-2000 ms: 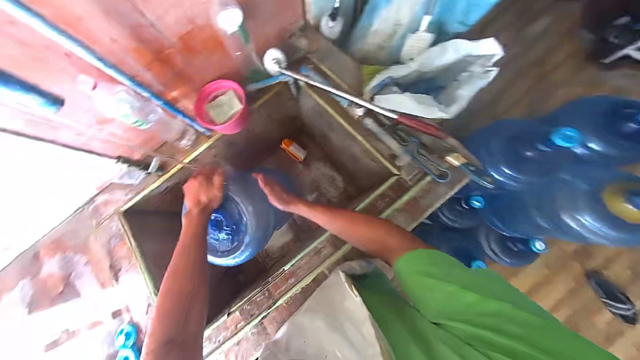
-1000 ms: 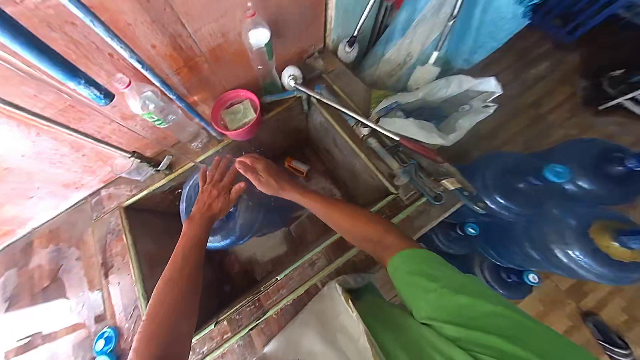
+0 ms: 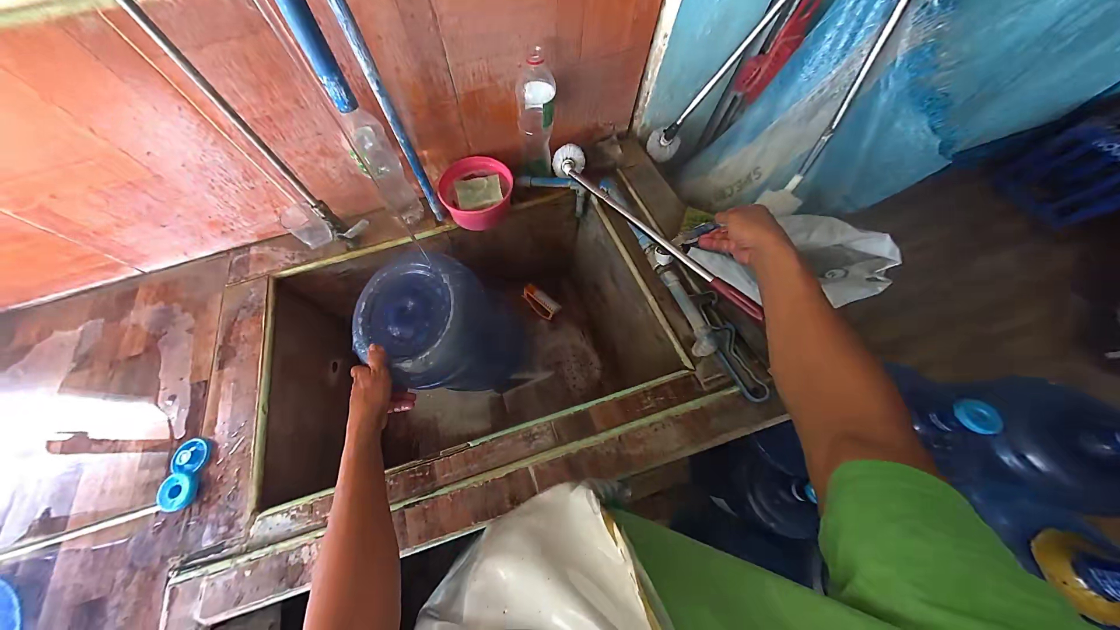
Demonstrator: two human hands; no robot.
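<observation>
A large blue translucent plastic water jug (image 3: 455,319) lies tilted in the tiled basin (image 3: 280,385), its round base facing up and to the left. My left hand (image 3: 374,389) grips the lower left edge of that base, the thumb on the outside. Beyond the basin's right edge, my right hand (image 3: 744,234) has its fingers at a small blue-grey item (image 3: 697,232) beside a yellowish pad; whether they close on it is unclear. An orange-and-white object (image 3: 541,302) lies on the basin floor.
A pink tub (image 3: 475,192) with a pad and a clear plastic bottle (image 3: 535,109) stand behind the basin. A long-handled brush (image 3: 647,229) crosses its right corner near pipes. Blue caps (image 3: 179,477) lie left; more blue jugs (image 3: 1006,437) sit at right.
My right hand has left the jug and reached right, past the basin's edge. My left hand has moved from the jug's top to the edge of its base. The view has shifted.
</observation>
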